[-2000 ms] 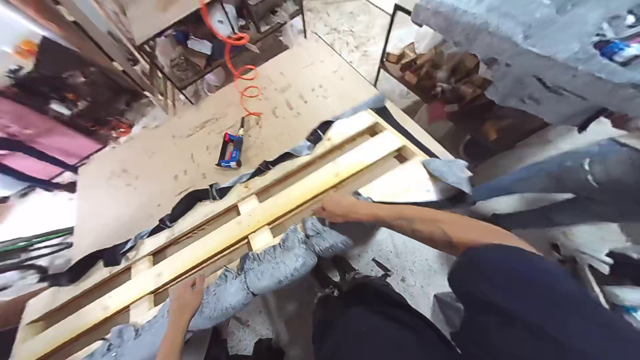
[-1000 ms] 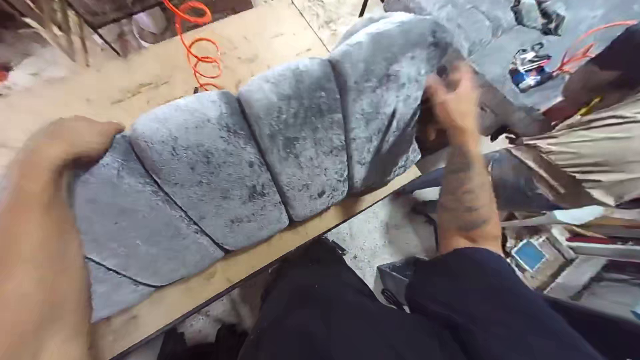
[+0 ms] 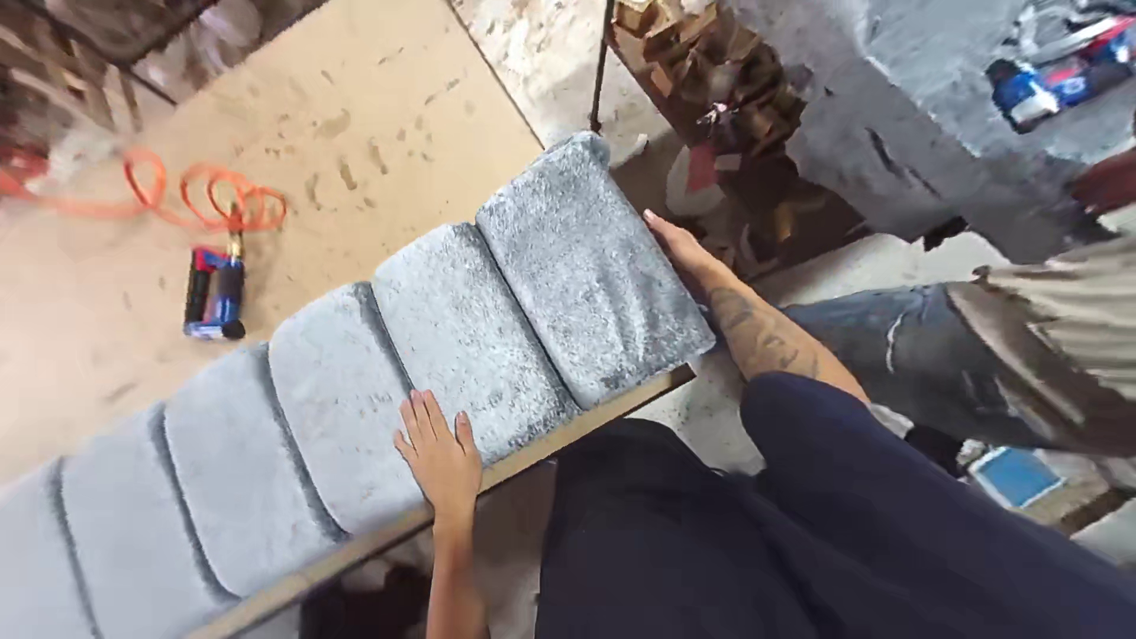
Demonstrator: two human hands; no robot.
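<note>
A long grey velvet-like upholstered panel [image 3: 453,328] with deep channels lies padded side up along the near edge of a wooden tabletop [image 3: 355,151]. My left hand [image 3: 441,453] rests flat on its near part, fingers apart, beside a channel. At the right end, my right hand [image 3: 682,248] is against the side of the panel, holding nothing that shows; its fingers are partly hidden by the edge. A blue and black pneumatic staple gun [image 3: 215,293] lies on the tabletop beyond the panel, joined to a coiled orange air hose [image 3: 213,197].
On the right, a co-worker in jeans [image 3: 870,346] stands near a grey-covered surface [image 3: 923,98] that bears another blue tool [image 3: 1038,93]. A shelf with wood offcuts [image 3: 719,80] stands beyond the table's far right corner.
Two seconds ago the panel lay with its wooden slatted frame up; now its padded side is up. My left hand has moved from its left part onto the padding, and my right hand is at its right end.
</note>
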